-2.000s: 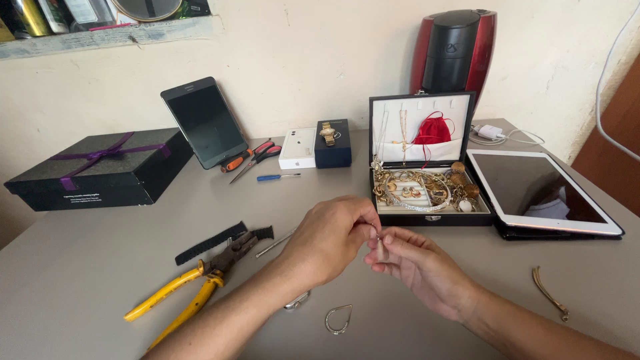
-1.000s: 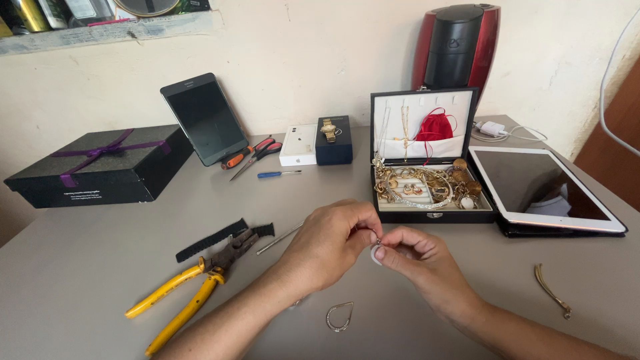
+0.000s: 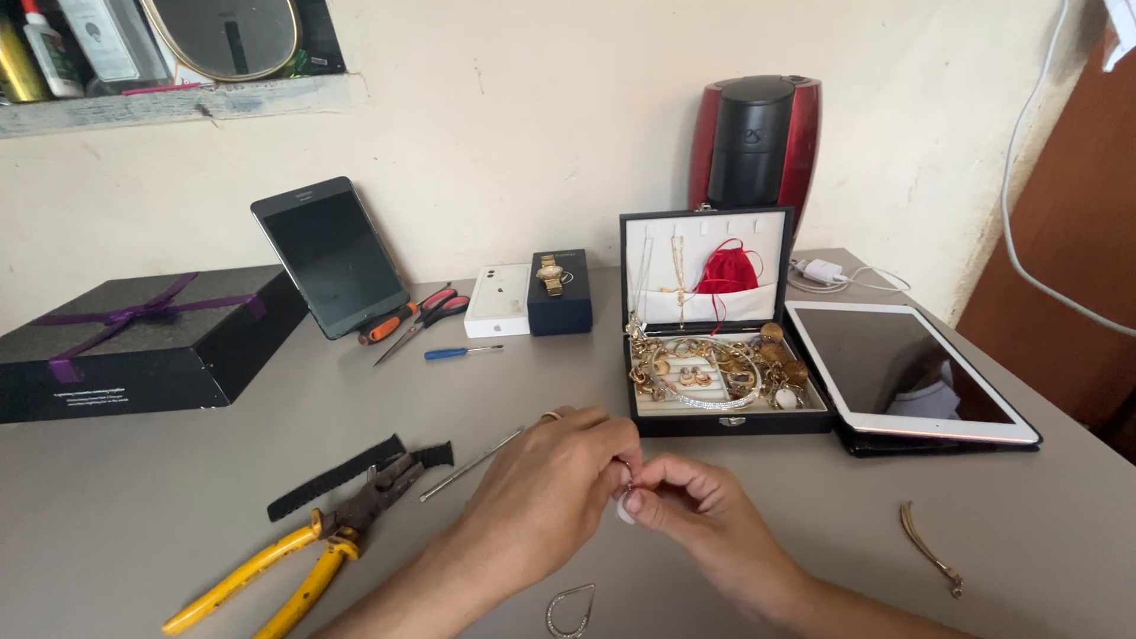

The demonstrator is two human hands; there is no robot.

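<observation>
My left hand (image 3: pixel 559 479) and my right hand (image 3: pixel 701 519) meet fingertip to fingertip, just in front of the open jewelry box (image 3: pixel 732 424). Between them they pinch a small piece of jewelry with a pale round pendant (image 3: pixel 627 508); my fingers cover much of it. A teardrop-shaped earring (image 3: pixel 569 612) lies on the table below my hands. Pliers with yellow handles (image 3: pixel 333 532) rest beside my left forearm, their jaws near a black ribbed strap (image 3: pixel 333 477). A thin metal rod (image 3: pixel 470 464) lies by my left hand, and a curved gold-coloured jewelry piece (image 3: pixel 927 548) is off to the right.
A white tablet (image 3: pixel 923 373) lies right of the jewelry box. Further back stand a watch (image 3: pixel 550 275) on a blue box (image 3: pixel 561 311), a white phone box (image 3: pixel 497 302), a blue screwdriver (image 3: pixel 461 352), scissors (image 3: pixel 426 319), a dark tablet (image 3: pixel 330 257) and a ribboned black box (image 3: pixel 133 373).
The pale round pendant, clear between my fingertips a second ago, has tilted and shows lower, under my right thumb. Both hands stay close together in nearly the same place.
</observation>
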